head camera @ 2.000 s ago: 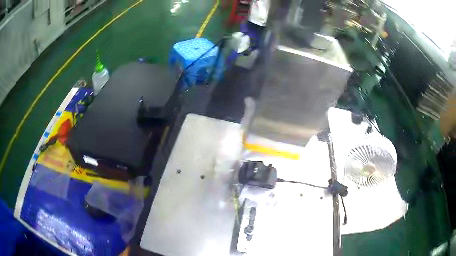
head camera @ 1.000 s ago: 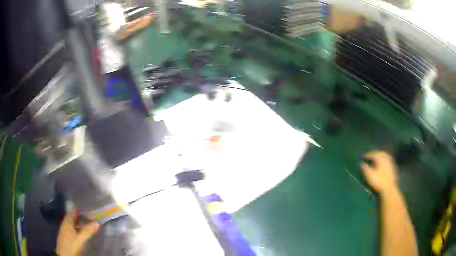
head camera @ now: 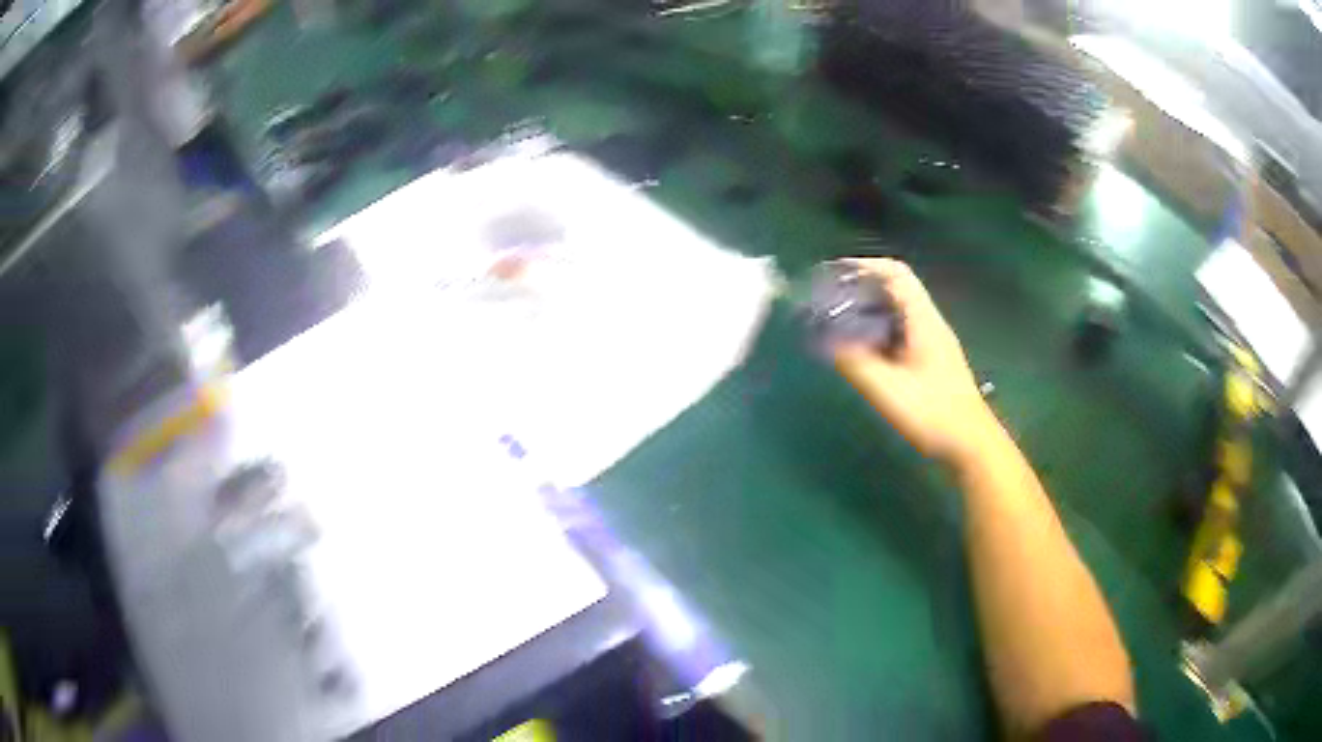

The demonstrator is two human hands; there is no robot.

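My right hand (head camera: 913,355) is bare and holds a small black block, likely a power adapter (head camera: 855,312), above the green surface right of the white sheet. The block is blurred and partly covered by my fingers. My left hand is not in view. The silver base plate (head camera: 435,609) lies at the lower left, very bright. The blurred fixture (head camera: 261,515) sits on its left part, with no adapter that I can make out in it. The orange-yellow strip (head camera: 167,428) of the machine shows above the fixture.
The white sheet (head camera: 638,276) lies beyond the base plate, with a blurred fan (head camera: 515,254) on it. Dark loose pieces are scattered on the green surface (head camera: 783,536). Black stacked trays (head camera: 957,87) stand at the back right. A yellow strip (head camera: 1225,500) is at the far right.
The view has swung right. My right hand has moved from the far right toward the white sheet with the black block in it. My left hand has left the picture.
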